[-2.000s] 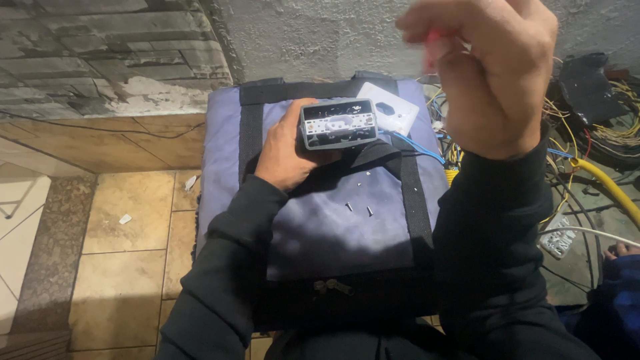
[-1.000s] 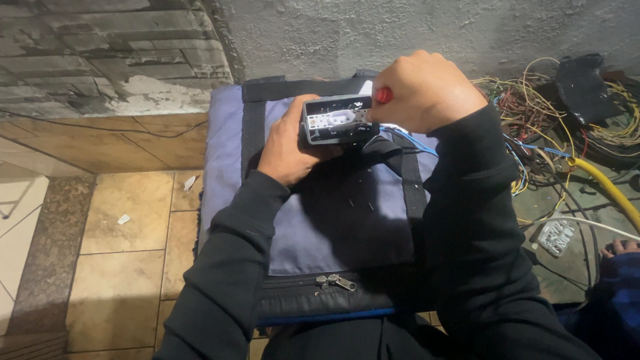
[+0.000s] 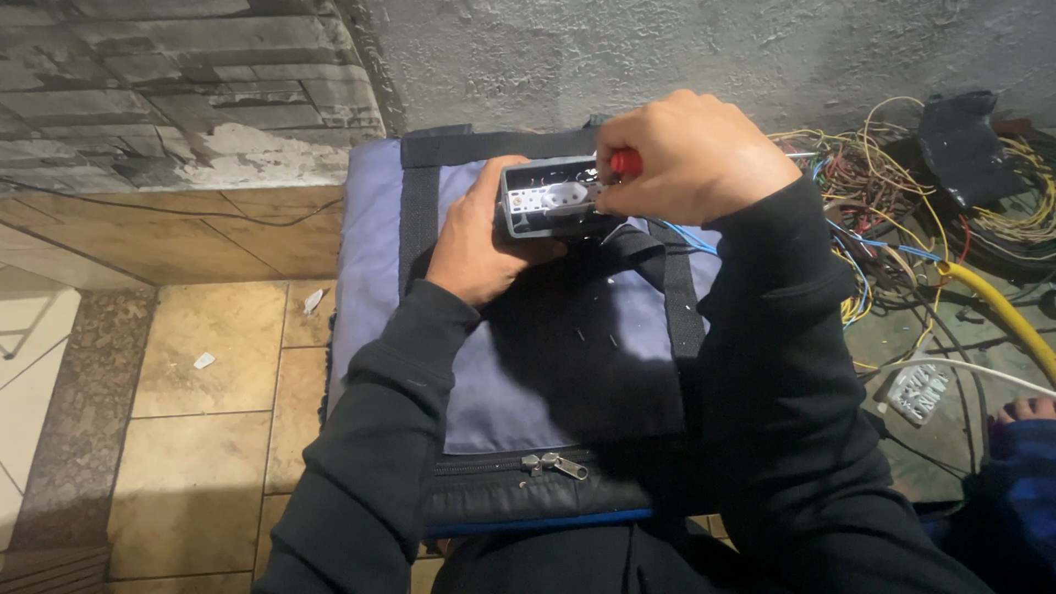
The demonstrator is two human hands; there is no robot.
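My left hand (image 3: 487,235) grips the left side of a grey rectangular electrical box (image 3: 510,224) over the purple-grey fabric bag. Inside the box lies a white socket module on a slotted mounting strip (image 3: 535,200). My right hand (image 3: 693,157) is closed around a tool with a red handle (image 3: 627,162); a thin metal shaft (image 3: 800,155) shows beyond the hand on the right. Its fingertips are at the box's right end and hide that part. Blue wires (image 3: 689,239) run out to the right below my right hand. Two small screws (image 3: 580,334) lie on the bag in shadow.
The bag (image 3: 528,396) has black straps and a zipper (image 3: 557,466). A tangle of coloured wires (image 3: 874,165), a yellow conduit (image 3: 1002,318) and a whitish plastic piece (image 3: 917,394) lie at right. Another person's hand (image 3: 1027,410) shows at the right edge. A rough grey wall stands behind.
My right hand, raised above and right of the box two seconds ago, has come down to the box's right end. The white plate seen behind the box earlier is now hidden. My left hand keeps its grip.
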